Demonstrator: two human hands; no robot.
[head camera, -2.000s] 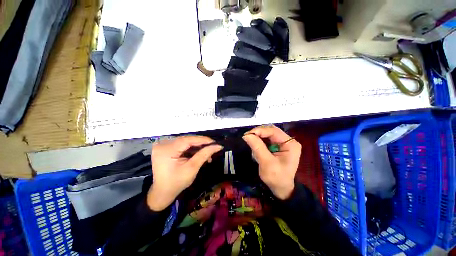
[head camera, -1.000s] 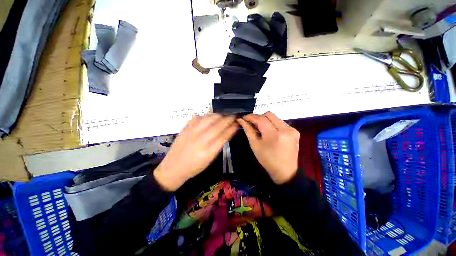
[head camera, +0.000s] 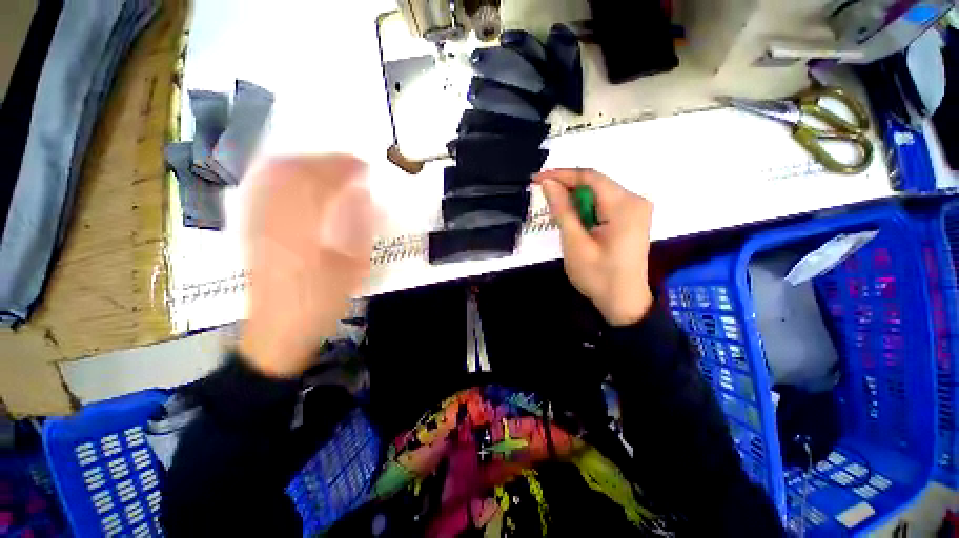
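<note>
A row of dark pocket flaps (head camera: 486, 165) overlaps from the needle area down to the table's front edge. My right hand (head camera: 603, 247) is beside the row's right side, closed around a green-handled tool (head camera: 585, 206); its thumb and index tip are close to the flaps. My left hand (head camera: 308, 252) is blurred, over the table left of the row, near small grey flap pieces (head camera: 232, 132). Its fingers and whether it holds anything cannot be made out.
The sewing machine's needle area (head camera: 450, 42) is at the top. Brass-handled shears (head camera: 831, 128) lie at right, a black flat case (head camera: 633, 40) on the machine bed. Blue baskets stand at right (head camera: 749, 315) and left (head camera: 116, 462). Long grey cut pieces (head camera: 65, 137) lie on the left extension.
The hands have parted from the table's front edge. My left hand has moved left and up towards the grey pieces, my right hand up beside the row. Another dark flap lies at the row's front end.
</note>
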